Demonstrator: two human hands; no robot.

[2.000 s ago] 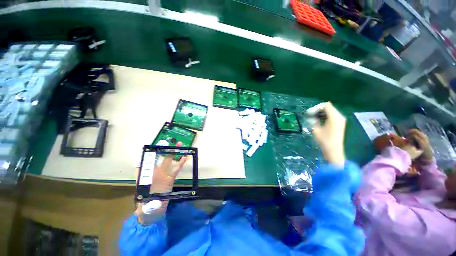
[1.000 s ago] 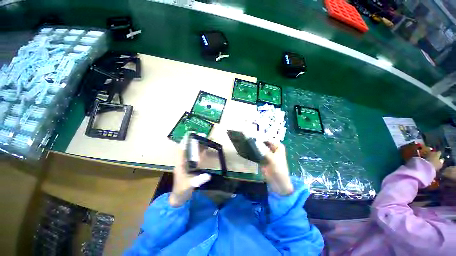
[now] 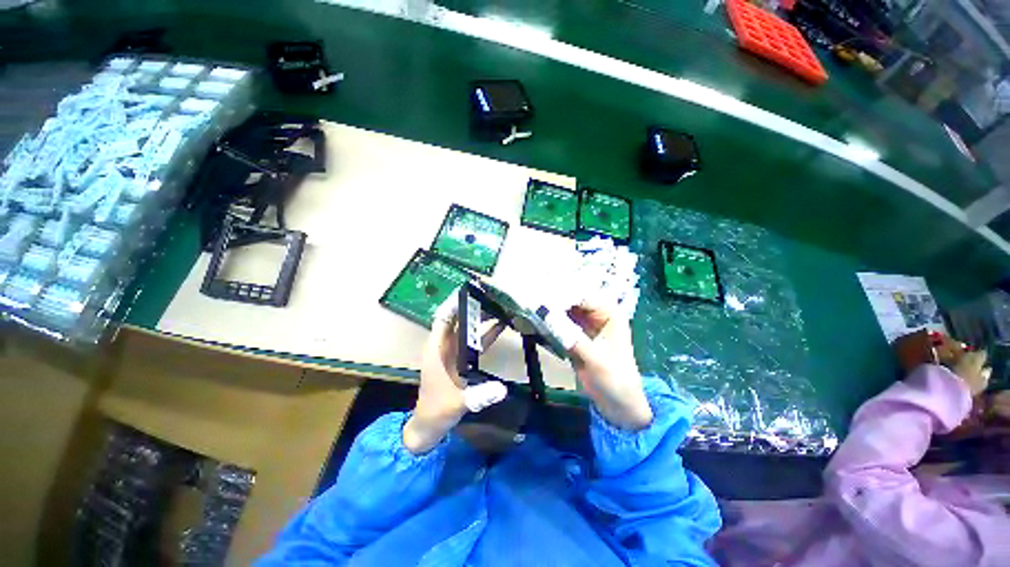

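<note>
My left hand (image 3: 449, 371), with white finger cots, holds a black plastic frame (image 3: 471, 332) tilted up on its side. My right hand (image 3: 601, 352) holds a thin green-edged display module (image 3: 521, 313) at a slant. The module's far edge is at the frame's upper edge; I cannot tell if it sits inside. Several green circuit boards (image 3: 471, 238) lie on the cream work board behind my hands. White strips (image 3: 606, 272) lie in a heap behind my right hand.
Black frames are piled at left, one open frame (image 3: 256, 264) in front. A clear blister tray (image 3: 83, 199) of pale strips stands far left. A board (image 3: 689, 272) lies on clear plastic (image 3: 737, 332). Black units (image 3: 501, 107) line the green belt. A pink-sleeved person (image 3: 903, 432) works at right.
Since two seconds ago my right hand has come in from the right with a module. My left hand has turned the frame on edge. Over the last second the module and frame have come together.
</note>
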